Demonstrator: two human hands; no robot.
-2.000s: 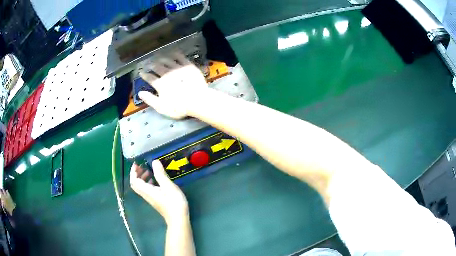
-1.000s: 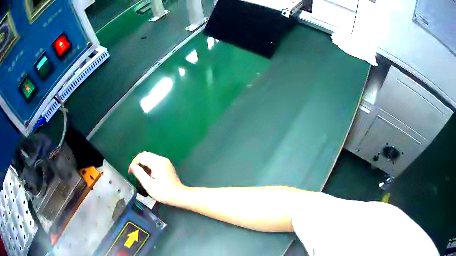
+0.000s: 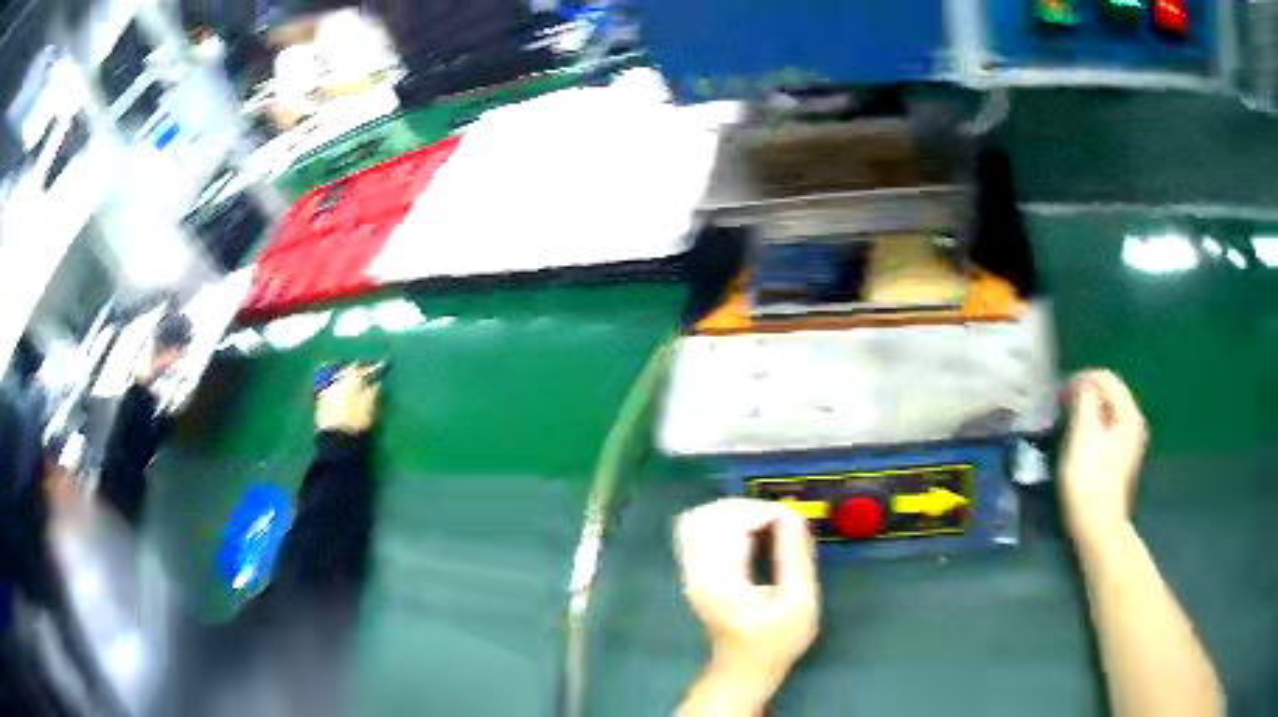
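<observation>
The picture is blurred. A dark blue phone unit (image 3: pixel 810 272) lies in the left part of the fixture, with the pale yellow pad (image 3: pixel 914 269) to its right. The press head (image 3: pixel 862 157) stands just above and behind them. My left hand (image 3: pixel 754 581) is at the left front of the blue press base (image 3: pixel 991 518), thumb and fingers curled with a gap between them and nothing seen in it. My right hand (image 3: pixel 1103 441) is curled beside the base's right side; whether it touches is unclear. The red button (image 3: pixel 858 517) sits between yellow arrows. No side start button shows.
Another person's hand (image 3: pixel 346 402) holds or touches a small dark item at left. A white tray (image 3: pixel 554 189) and a red tray (image 3: pixel 344 231) lie beyond the green surface. A yellow-green hose (image 3: pixel 607 483) runs left of the base. The blue control box (image 3: pixel 1100 35) is at top right.
The view has swung left from the right side of the press. My left hand is back in view. My right hand is still near the base's right side. Another person's arm now shows at left.
</observation>
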